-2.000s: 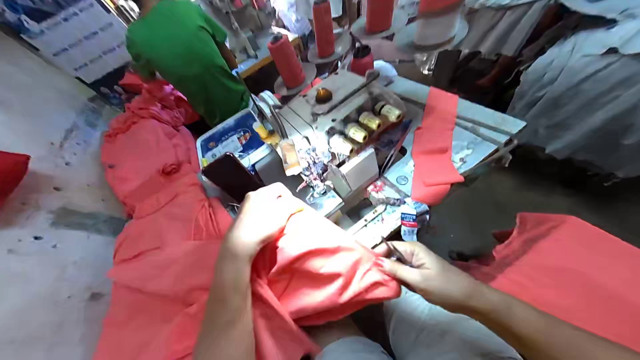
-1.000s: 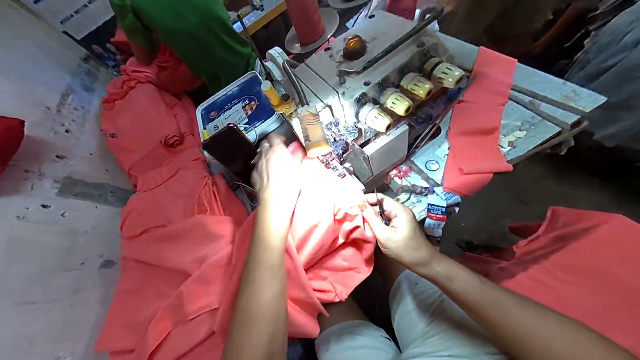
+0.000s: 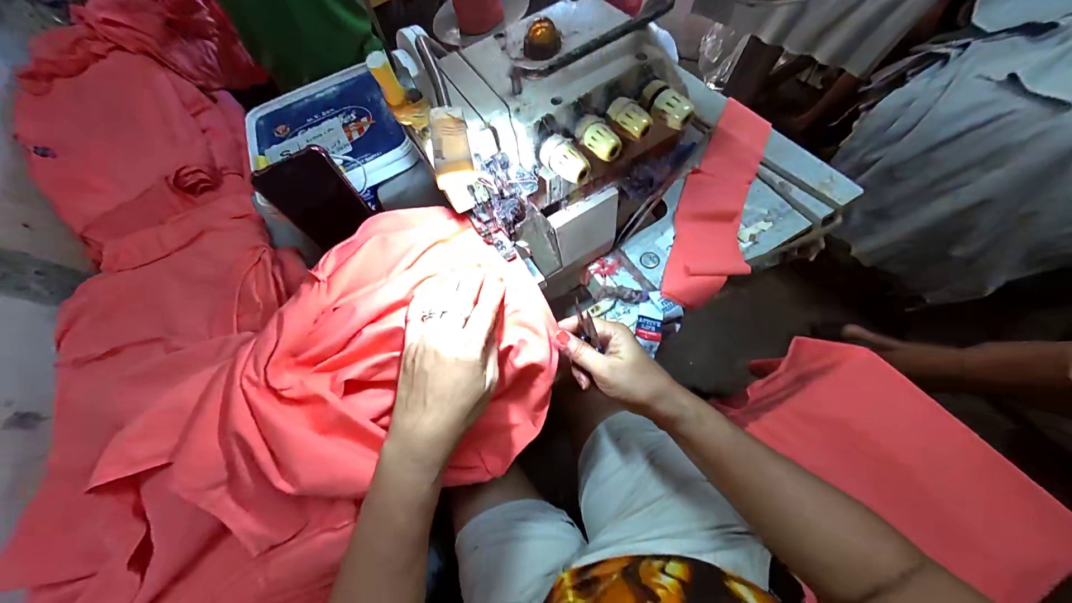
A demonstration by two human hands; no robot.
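My left hand (image 3: 448,352) lies flat on bunched coral-red fabric (image 3: 335,410), just in front of the lit needle area of an overlock sewing machine (image 3: 578,75). My right hand (image 3: 615,360) is at the right edge of that fabric, its fingers closed around small dark thread snips (image 3: 588,327) with the blades pointing up. Thumb and fingertips are close to the cloth edge; whether they pinch it, I cannot tell. The fabric's far edge reaches the presser foot (image 3: 505,243), and the rest hangs over my lap to the left.
A phone (image 3: 314,197) leans by a blue-lidded tub (image 3: 335,117) left of the machine. A coral strip (image 3: 720,201) hangs over the machine table's edge (image 3: 796,201). At right, another person's hand (image 3: 875,339) is beside more coral fabric (image 3: 904,452). A person in green (image 3: 301,33) is behind.
My left hand has come down onto the fabric from near the phone. The fabric is more spread in front of the machine. Another person's hand has appeared at right. The view is closer to the machine.
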